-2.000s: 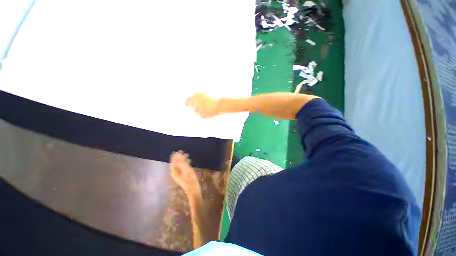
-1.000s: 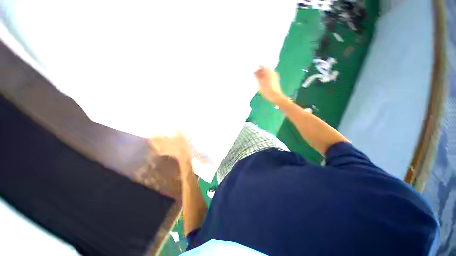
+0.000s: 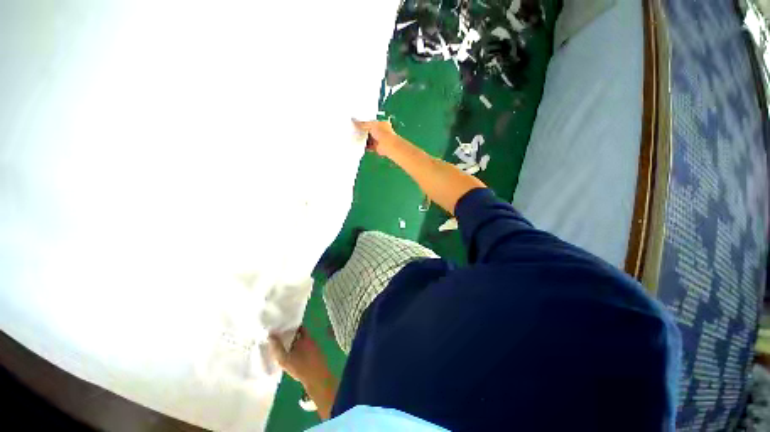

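A large bright white sheet [image 3: 169, 169] covers most of the table and looks overexposed. My right hand [image 3: 374, 135] is at the sheet's right edge, its fingers on the edge and closed on it. My left hand [image 3: 291, 354] is at the sheet's near right corner, its fingers closed on the edge, where the sheet shows creases. The fingertips of both hands are partly lost in the glare.
A brown table strip [image 3: 110, 396] shows at the lower left, with a dark area at the corner. The green floor [image 3: 422, 101] holds white and dark scraps. A pale blue covered table [image 3: 582, 126] with a brown edge stands on the right.
The white sheet has shifted toward me and now covers the black band and most of the brown tabletop. My left hand has moved down to the near corner, my right hand to the right edge.
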